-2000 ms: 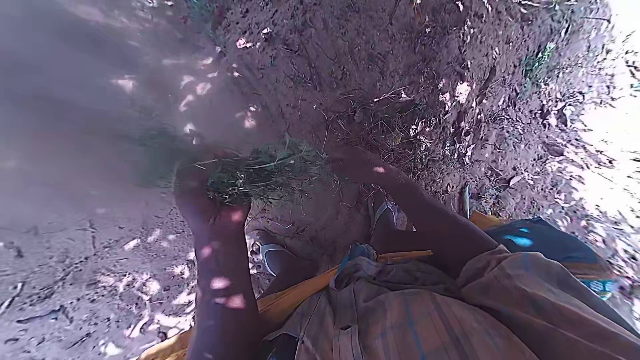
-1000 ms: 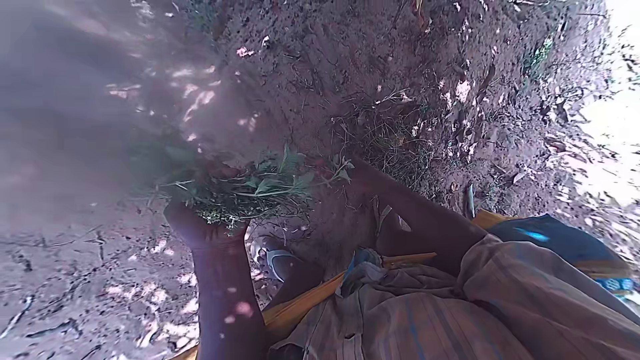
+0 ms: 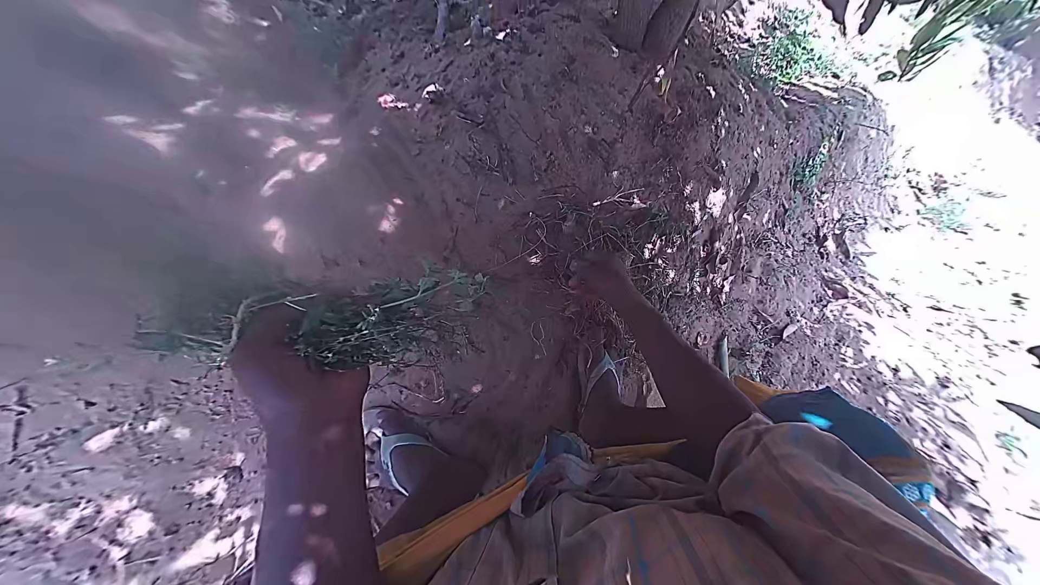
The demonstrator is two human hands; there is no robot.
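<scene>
My left hand [image 3: 292,357] is closed around a bunch of leafy green weeds [image 3: 382,325], whose stems stick out on both sides of the fist. To the right, my right hand [image 3: 600,278] is low over the soil, beside a heap of dry stems and roots [image 3: 601,223]. Its fingers are curled and partly in shade, so whether they hold anything cannot be told. The two hands are apart, one on each side of my feet.
My feet in sandals [image 3: 398,455] stand on the bare dirt. A tree trunk [image 3: 650,24] rises at the top. Green plants [image 3: 792,53] grow at the upper right, near brightly lit ground. Blue and yellow cloth [image 3: 845,422] hangs at my right side.
The view has shifted so that the tree trunk shows at the top. My right hand has moved away from the green bunch, which stays in my left hand.
</scene>
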